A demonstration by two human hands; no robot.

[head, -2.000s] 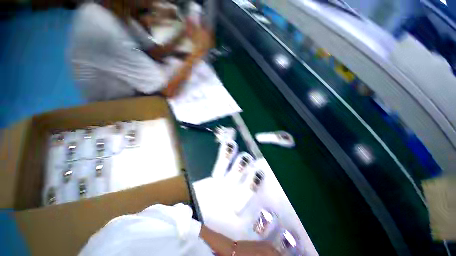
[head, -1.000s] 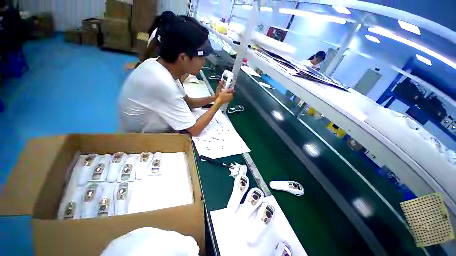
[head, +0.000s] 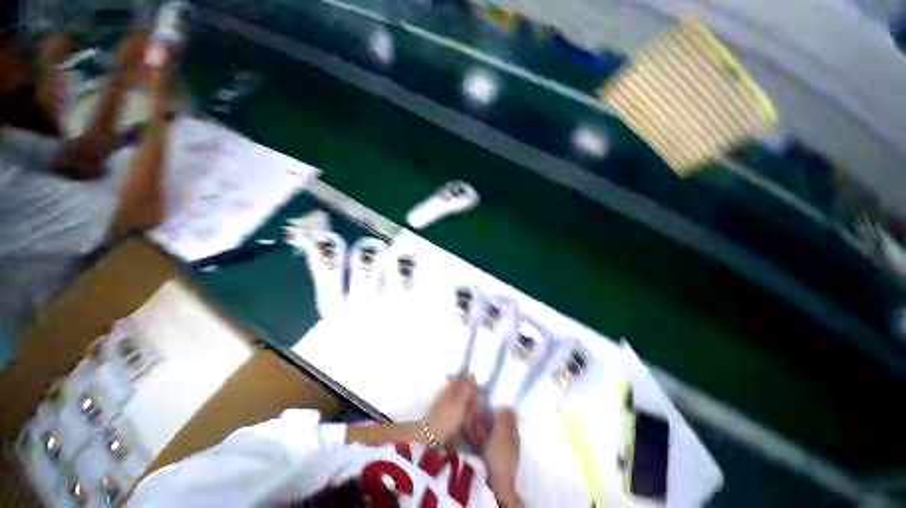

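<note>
Several white handheld devices [head: 367, 273] lie in a row on a white work sheet [head: 348, 362], wide heads towards the conveyor. Three stand apart at the row's left; the others [head: 527, 340] lie close together in front of me. My left hand [head: 455, 405] is at the lower ends of these closer devices. My right hand [head: 502, 446] is just right of it, and the two nearly meet. Both are blurred, so whether either grips a device cannot be told.
An open carton [head: 224, 397] with white devices stands at left. One device [head: 443, 203] lies on the green conveyor [head: 517, 233]. A black phone [head: 650, 456] and yellow strip [head: 579, 451] lie right. A yellow sticker sheet [head: 690, 97] hangs above. A neighbouring worker's arms [head: 144, 179] show upper left.
The view has swung right and down. The carton and neighbouring worker have shifted left in the picture. Both my hands, out of view one second ago, now show, as do the phone and more devices.
</note>
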